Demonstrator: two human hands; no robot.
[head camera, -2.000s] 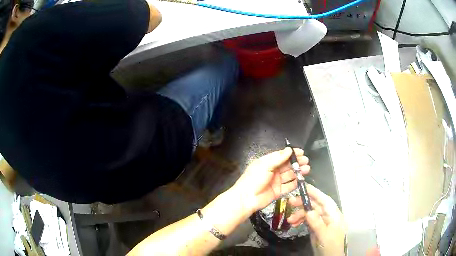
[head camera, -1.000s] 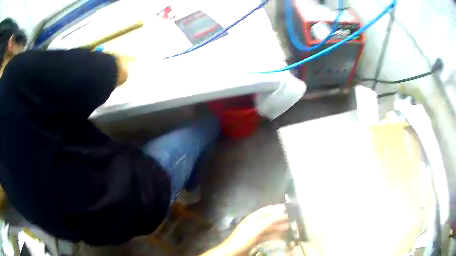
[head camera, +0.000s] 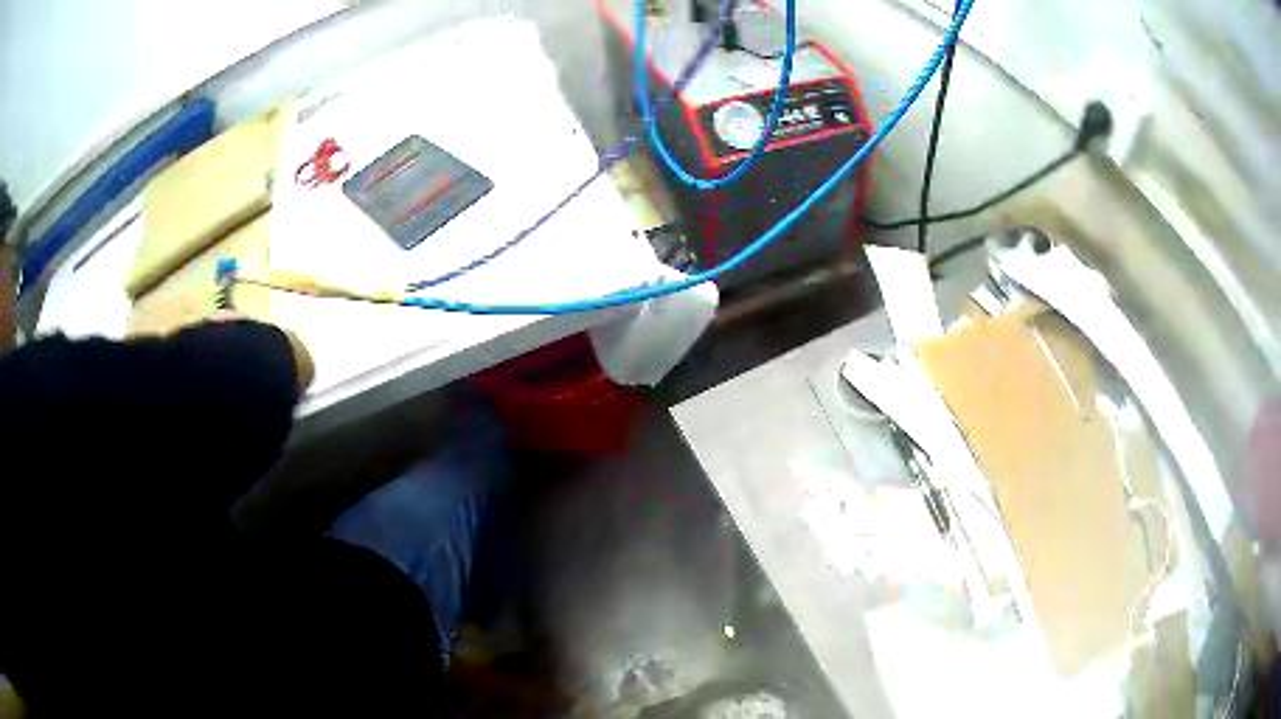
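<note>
Neither my left hand nor my right hand is in the picture. Nearest in front of me on the right is a grey bench (head camera: 759, 464) bearing a large brown card (head camera: 1033, 485), white paper strips (head camera: 906, 292) and loose scraps. The lower part of the bench is washed out by glare. No pen-like tool is visible.
A person in a black top (head camera: 183, 520) sits at left by a white table (head camera: 520, 127) holding a dark flat case (head camera: 417, 190), red-handled items (head camera: 322, 163) and a tan folded piece (head camera: 204, 204). A blue hose (head camera: 562, 305) crosses. A red-edged machine (head camera: 780, 155) and red bin (head camera: 562, 400) stand behind.
The view has swung up and right, so more of the white table and machine shows. Both hands, earlier holding a dark pen-like tool, have left the picture.
</note>
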